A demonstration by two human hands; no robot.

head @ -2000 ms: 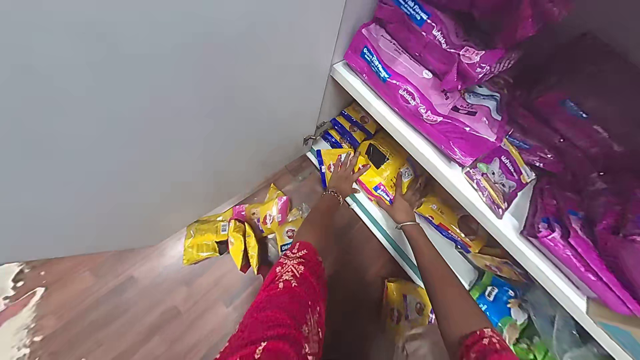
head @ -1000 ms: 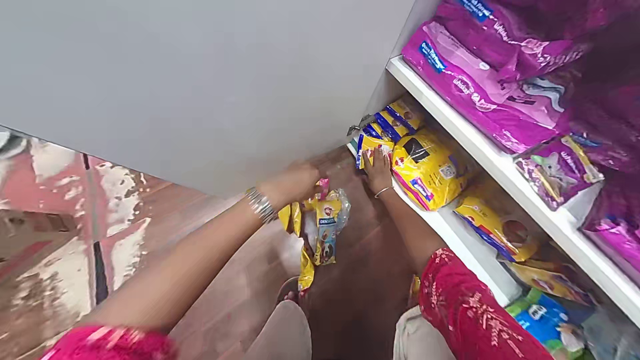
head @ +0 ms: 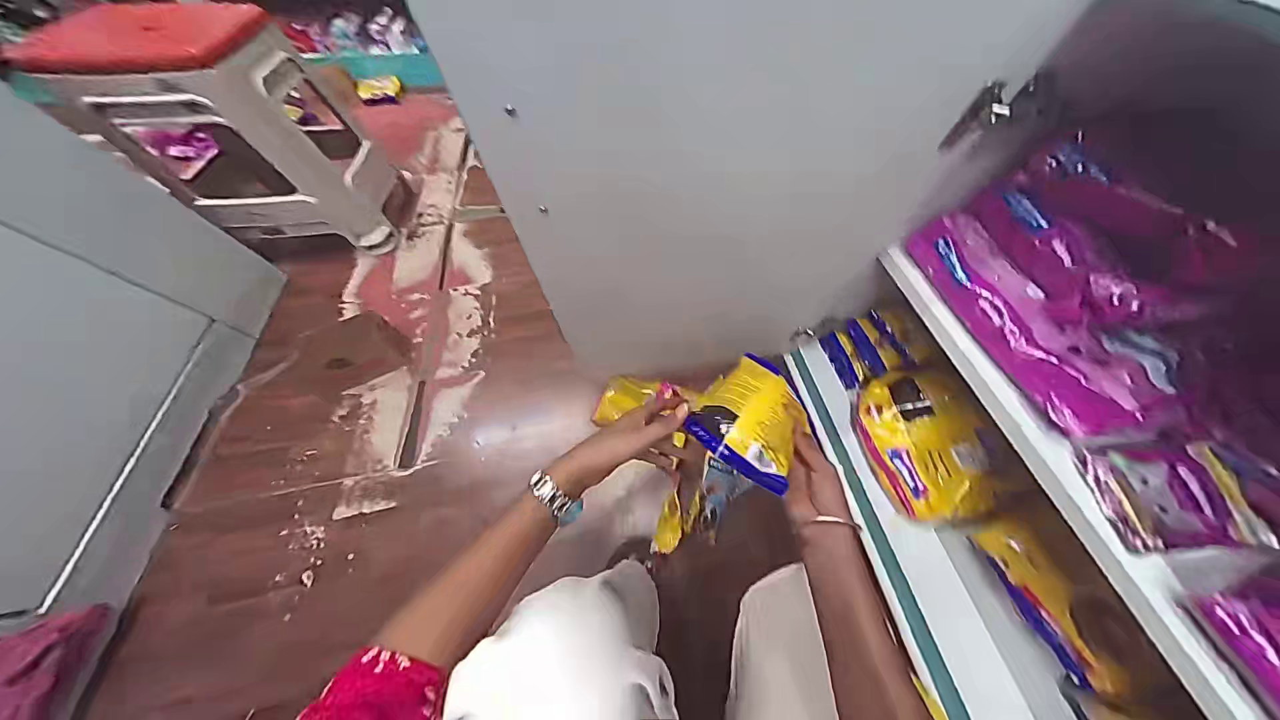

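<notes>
A yellow and blue Pedigree pet food packet (head: 758, 420) is held in the air between my two hands, above the wooden floor. My left hand (head: 655, 430), with a metal watch on its wrist, grips the packet's left edge. The right edge is in my right hand (head: 812, 475), which wears a thin bangle. Behind and below my left hand are other yellow packets (head: 622, 400), partly hidden. A large yellow bag (head: 925, 445) lies on the lowest shelf at the right, with smaller yellow and blue packets (head: 868, 345) behind it.
Purple bags (head: 1050, 300) fill the upper shelf (head: 1040, 430) at the right. A grey panel (head: 700, 180) stands ahead. At the upper left is a grey plastic stool with a red top (head: 140, 38). Grey cabinet doors (head: 90, 400) line the left side. The floor (head: 230, 560) has worn white patches.
My right hand has left the packets on the low shelf and now holds a yellow and blue packet. My left hand has come to that packet's left edge. The view has swung left.
</notes>
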